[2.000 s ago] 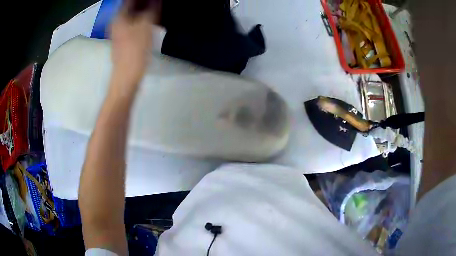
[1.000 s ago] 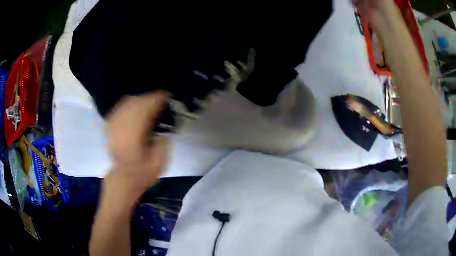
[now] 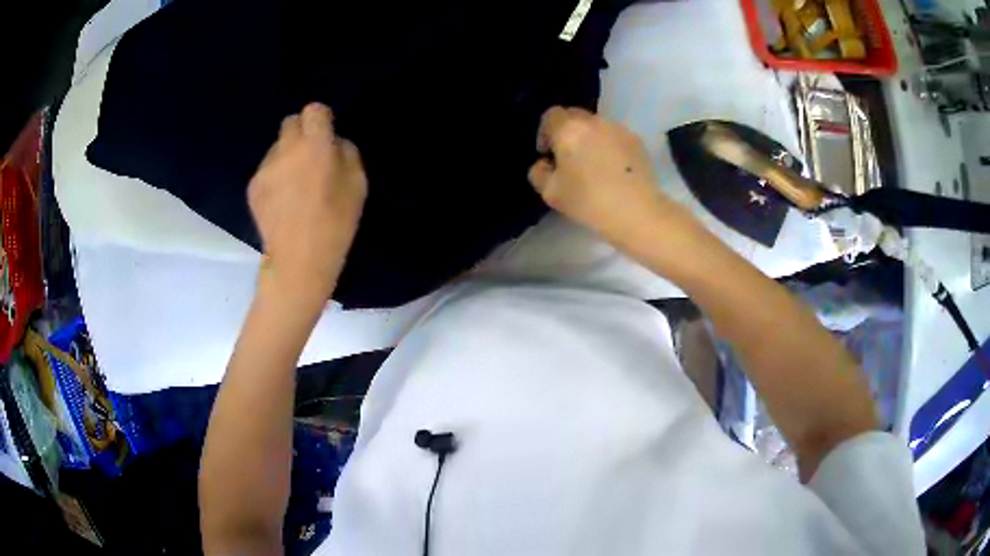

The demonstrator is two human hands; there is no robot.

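The black garment [image 3: 423,163] lies spread over the cream padded board [image 3: 92,206] and hangs over its front edge towards my white top. A small pale strip, perhaps a label, shows on it near the top. My left hand [image 3: 308,179] is on the left part of the garment, its fingers curled and pinching the cloth. My right hand [image 3: 586,163] is at the garment's right side, its fingers also closed on the cloth. The steam iron [image 3: 738,179] stands apart at the right on the white table cover [image 3: 684,92], with its tan handle towards the metal rest.
The shiny metal iron rest [image 3: 838,130] is behind the iron, with the red basket [image 3: 820,63] of yellow-brown items above it. A black hose [image 3: 923,209] runs off to the right. Blue [image 3: 76,380] and red [image 3: 22,255] baskets are at the left. Clear plastic is below right.
The garment has come down over the board and now lies flatter; the pale trim is out of sight. My right hand has moved from the red basket onto the garment; my left hand has moved up.
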